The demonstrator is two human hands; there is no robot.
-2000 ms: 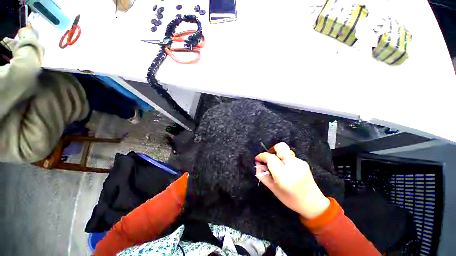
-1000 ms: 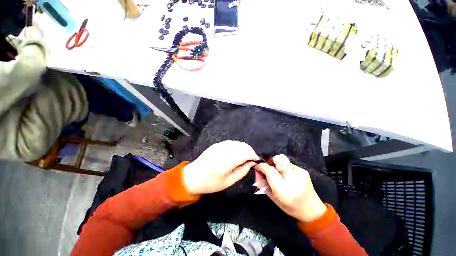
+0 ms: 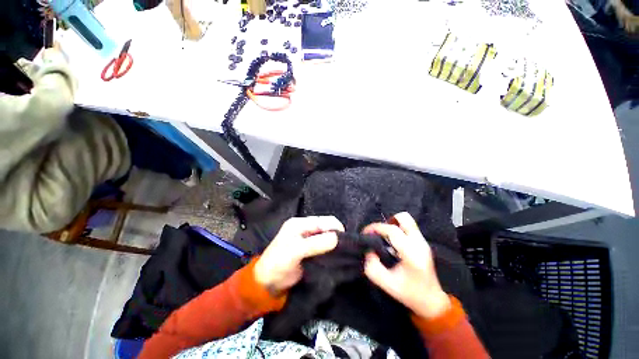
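Note:
A dark garment (image 3: 364,191) with nubbly charcoal cloth and smoother black areas lies across my lap. My left hand (image 3: 300,247) grips a fold of the black cloth, thumb against fingers. My right hand (image 3: 405,263) is at the right end of the same raised fold, fingers bent around it. The fold runs between the two hands. No needle or thread can be made out. Something small and dark shows at my right fingertips, too blurred to name.
The white table (image 3: 392,119) holds red-orange-handled scissors (image 3: 272,91) under a black bumpy strip (image 3: 235,112), dark discs (image 3: 264,42), a dark blue rectangle (image 3: 317,35) and striped bundles (image 3: 459,63). A black crate (image 3: 574,280) stands right. A person's sleeve (image 3: 35,105) is at left.
My left hand came in from the side to meet my right hand, then moved slightly left and down. A fold of black cloth is now raised between them. The view has shifted slightly.

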